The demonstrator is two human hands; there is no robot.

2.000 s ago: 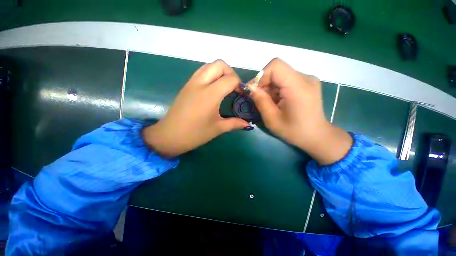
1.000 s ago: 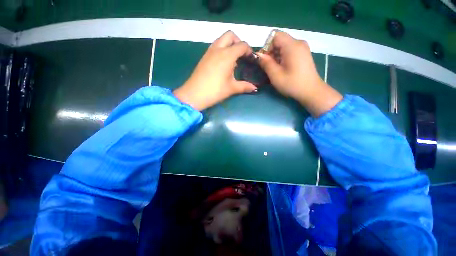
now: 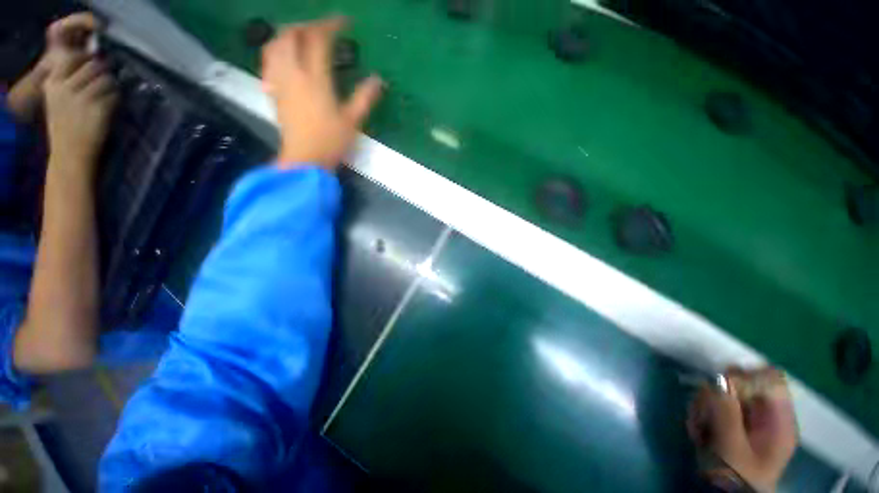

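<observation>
My left hand (image 3: 313, 96) is blurred and reaches over the green conveyor belt with its fingers spread and nothing held. A round black unit (image 3: 344, 53) lies on the belt between its fingers and thumb; I cannot tell whether they touch. My right hand (image 3: 747, 428) is at the lower right by the white belt edge rail (image 3: 540, 255), with its fingers curled around a thin silver tool (image 3: 721, 383), mostly hidden and blurred. More round black units lie on the belt, two of them close together (image 3: 561, 199) (image 3: 643, 229) beyond the rail.
Another person's hands (image 3: 82, 91) and bare forearm are at the far left, beside black trays (image 3: 154, 183). The glossy dark green bench (image 3: 482, 385) with a pale seam lies below the rail. A small pale blurred spot (image 3: 445, 137) shows on the belt.
The view has turned left. My hands have parted: the left has let go of the black unit and reached over the belt, while the right is now far to the right with the tool.
</observation>
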